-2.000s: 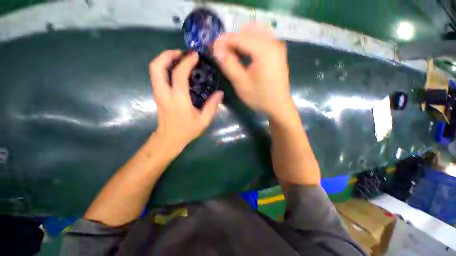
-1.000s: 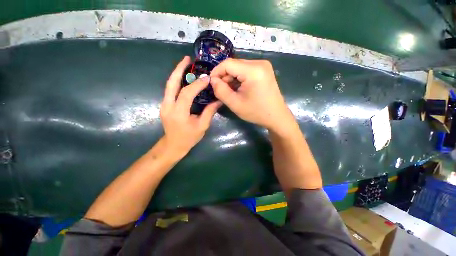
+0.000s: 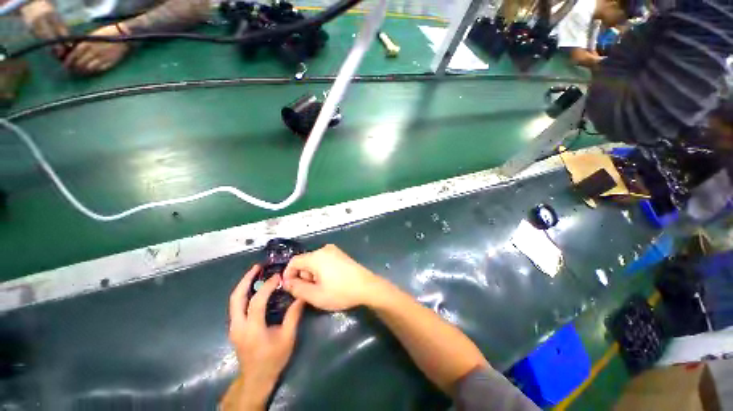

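Observation:
A black round part [image 3: 277, 307] lies on the dark green bench mat, with a pale green round spot at its left side. My left hand [image 3: 261, 329] is closed around it, fingers on its left and top, thumb at its right. A second black round part with a shiny inside [image 3: 281, 250] lies just beyond it, against the white rail. My right hand [image 3: 325, 278] has its fingertips pinched together over the nearer part. Something small and reddish shows at the fingertips, too small to name. The fingers hide much of both parts.
A white rail [image 3: 321, 219] divides the bench from a green belt [image 3: 217, 144] carrying a black cylinder [image 3: 302, 115]. A white cable [image 3: 315, 136] hangs across. White paper [image 3: 538, 247] and a small black round part [image 3: 544, 215] lie right. A black ribbed duct [image 3: 663, 84] and people's hands are beyond.
The view has tilted up and now shows the belt and people beyond. My left hand still holds the black part. My right fingertips remain pinched over it.

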